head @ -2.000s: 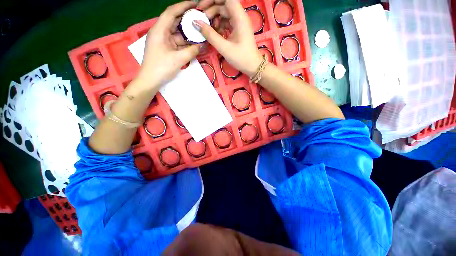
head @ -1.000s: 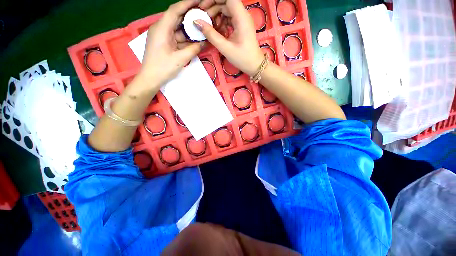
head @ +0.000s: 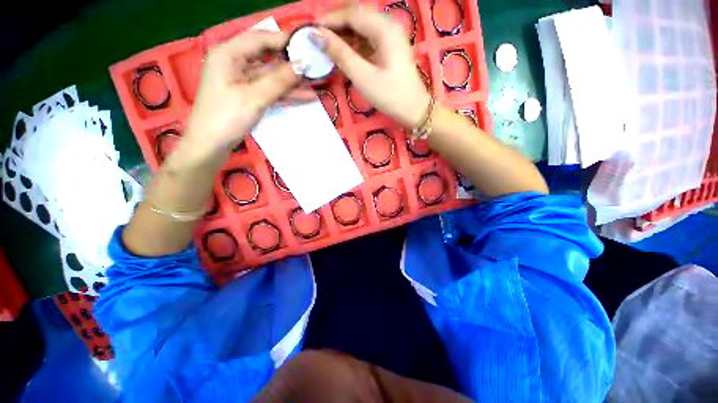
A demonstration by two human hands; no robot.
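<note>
A dark ring with a white round disc (head: 311, 53) over its opening is held above the far part of the red parts tray (head: 177, 185). My left hand (head: 244, 79) grips it from the left with thumb and fingers. My right hand (head: 366, 59) is at its upper right, fingertips at the disc's edge; it is blurred. A white die-cut sheet (head: 309, 157) lies across the tray under my hands. No circles can be made out on its visible part. Ring parts (head: 241, 186) sit in many tray pockets.
Spent sheets full of holes (head: 75, 177) lie left of the tray. Two loose white discs (head: 506, 57), a stack of plain white sheets (head: 586, 86) and a film-covered red tray (head: 669, 102) are at the right. Another red tray (head: 85, 323) shows at lower left.
My left hand has shifted left and down and its hold has changed. The ring and disc are tilted and slightly lower. My right hand has shifted slightly right and its fingers have moved.
</note>
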